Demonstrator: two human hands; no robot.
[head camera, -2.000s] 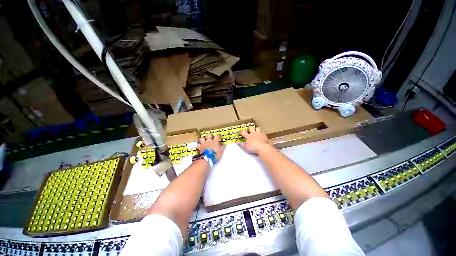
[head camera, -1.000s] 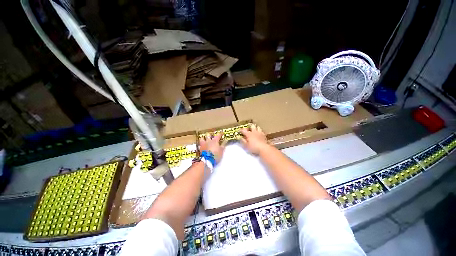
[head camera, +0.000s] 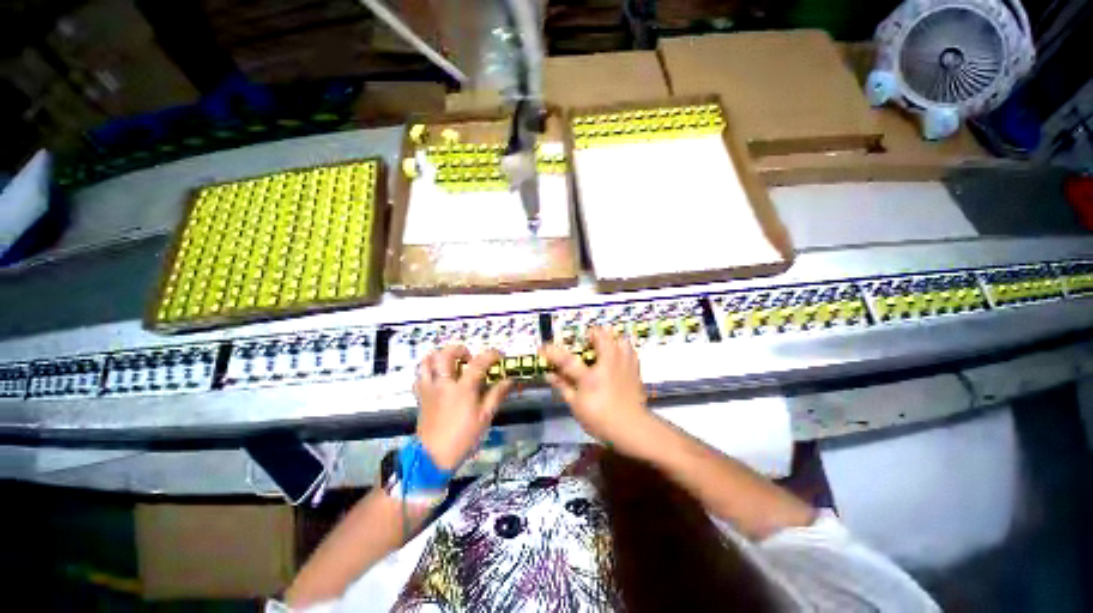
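Observation:
My left hand (head camera: 456, 401) and my right hand (head camera: 599, 383) hold a short row of yellow transformers (head camera: 521, 366) between them, at the near edge of the line. My fingers cover both ends of the row. Just beyond lie the PCB panels. The panel at the left (head camera: 300, 356) shows no yellow blocks, and the panel to the right (head camera: 791, 311) shows yellow blocks. The right-hand tray (head camera: 785, 254) has yellow rows at its far end and bare white liner nearer.
The full left tray (head camera: 154, 314) and the middle tray (head camera: 479, 266) stand beyond the line. The dark dispenser nozzle (head camera: 524, 150) hangs over the middle tray. A fan (head camera: 950, 60) stands at the far right. A phone-like dark object (head camera: 288, 467) lies below the line.
Both hands have come back from the right-hand tray to the line's near edge, now with a row of transformers between them. The view has tilted down and shifted.

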